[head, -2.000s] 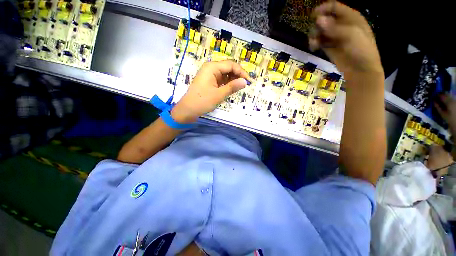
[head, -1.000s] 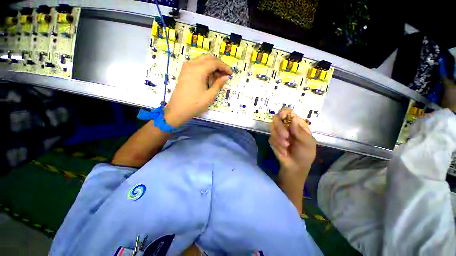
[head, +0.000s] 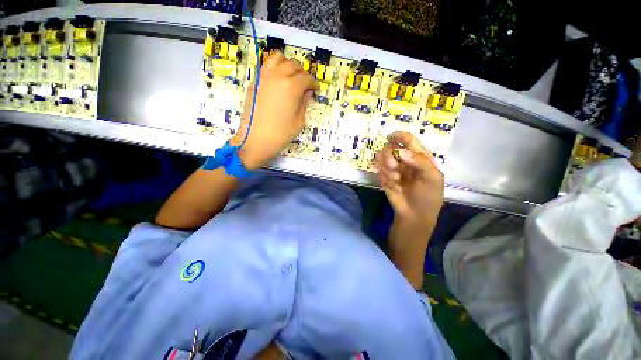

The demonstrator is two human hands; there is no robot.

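Observation:
The cream-white circuit board panel (head: 337,133) lies on the pale metal conveyor rail (head: 316,169), with yellow blocks and black parts along its far edge. My left hand (head: 277,105), with a bright blue wrist strap (head: 228,162), is over the panel's left part, palm down, fingers at the yellow blocks. Its fingertips are partly hidden and I cannot tell whether they hold anything. My right hand (head: 411,172) is at the panel's near right edge, palm up with curled fingers, holding small orange-gold components (head: 397,153).
Behind the track are heaps of grey-silver components (head: 309,15), orange-gold components (head: 404,14) and dark green-black ones (head: 488,31). Another panel (head: 49,70) lies at the left. A person's white sleeve (head: 590,211) is at the right. The blue cord (head: 254,77) crosses the panel.
My right hand has come down from the bins to the panel's near edge. My left hand has shifted left and its fingers now point farther up the panel. The panel sits farther left.

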